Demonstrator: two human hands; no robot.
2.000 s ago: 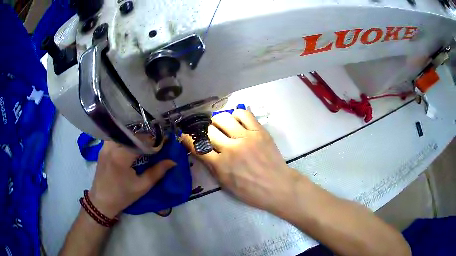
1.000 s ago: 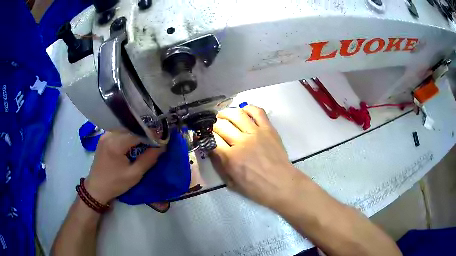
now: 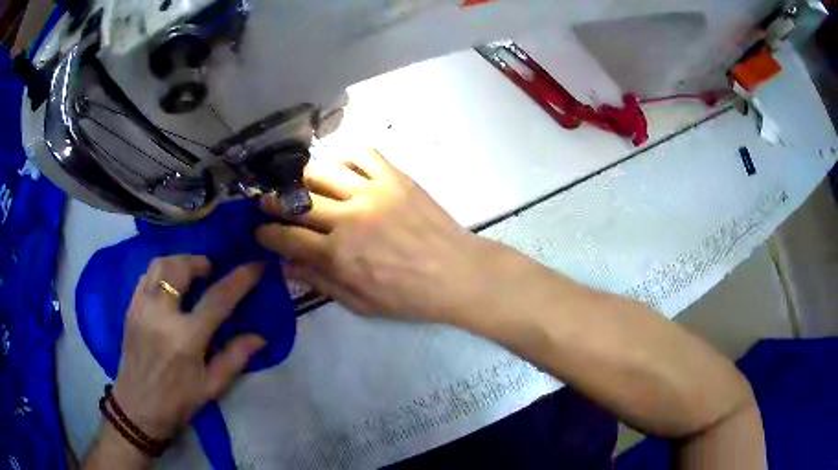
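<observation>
The blue workpiece [image 3: 266,312] lies flat on the machine bed, left of and partly under the needle area. A narrow blue strap [image 3: 213,433] hangs from it towards the front edge. My left hand [image 3: 184,335] rests on top of the piece with fingers spread, pressing it down. My right hand [image 3: 368,234] is beside the presser foot area, its fingertips at the piece's right edge under the ribbed black knob [image 3: 296,198]. The needle is hidden by the knob and fingers.
The white sewing machine head [image 3: 395,46] spans the top, with a shiny curved metal guard [image 3: 73,151] at its left end. Red-handled snips [image 3: 542,92] lie behind on the bed, tied with red cord. Blue stacked pieces [image 3: 28,303] are at the far left.
The view has shifted, so the machine head sits higher and further left. My left hand has spread out over the piece, which now shows wider, with its strap towards me. My right fingertips have come onto its edge.
</observation>
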